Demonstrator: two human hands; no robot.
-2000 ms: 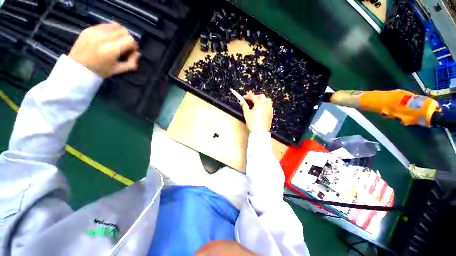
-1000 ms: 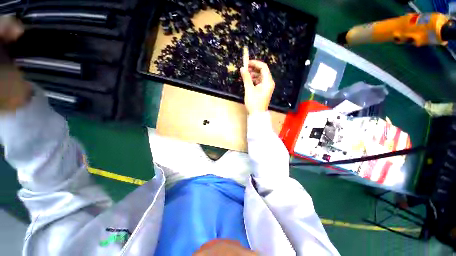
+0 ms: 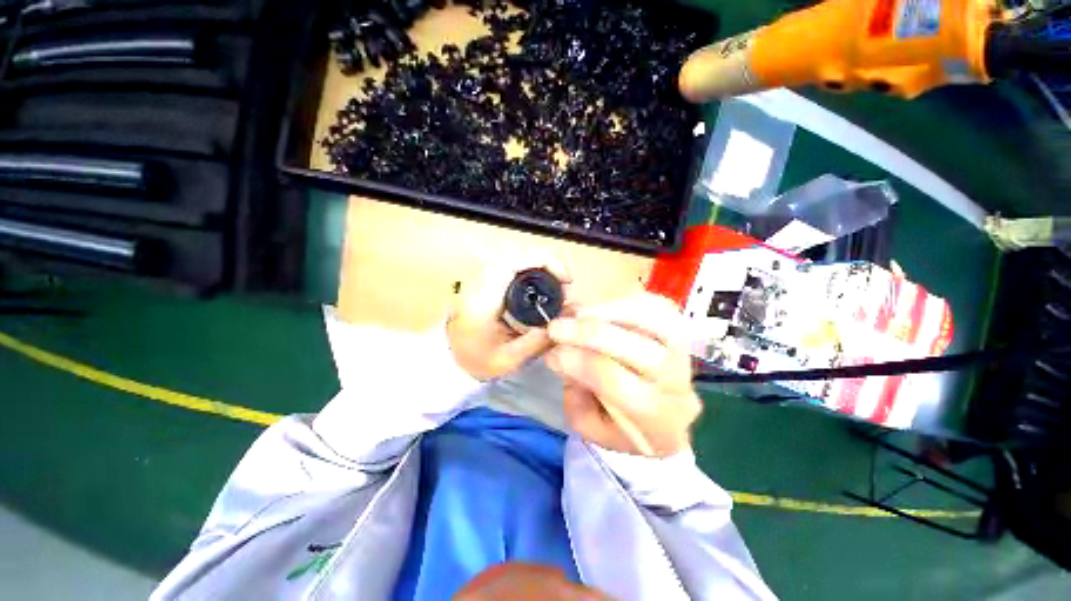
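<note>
My left hand (image 3: 484, 331) is closed around a black tubular housing (image 3: 534, 297), seen end-on as a dark circle, above the near edge of the tan work board (image 3: 393, 261). My right hand (image 3: 628, 373) holds thin pale tweezers (image 3: 625, 425), pencil-like, with the tip at the open end of the housing. Whether the tip holds a part is too small to tell. One small black part (image 3: 457, 287) lies on the board left of my left hand. Many small black plastic parts (image 3: 505, 129) lie heaped in the black parts tray (image 3: 470, 211) beyond the board.
A black blister tray (image 3: 264, 153) with long glossy tubes (image 3: 71, 173) is at the left. An orange electric screwdriver (image 3: 840, 49) hangs at the upper right. A red and white screw feeder (image 3: 752, 308) stands right of the board, with a clear plastic bag (image 3: 828, 209) behind it and a black cable across it.
My left hand has come from the blister tray at the left to the middle, now with the housing. My right hand has moved back from the parts heap to the housing's end. The view has shifted.
</note>
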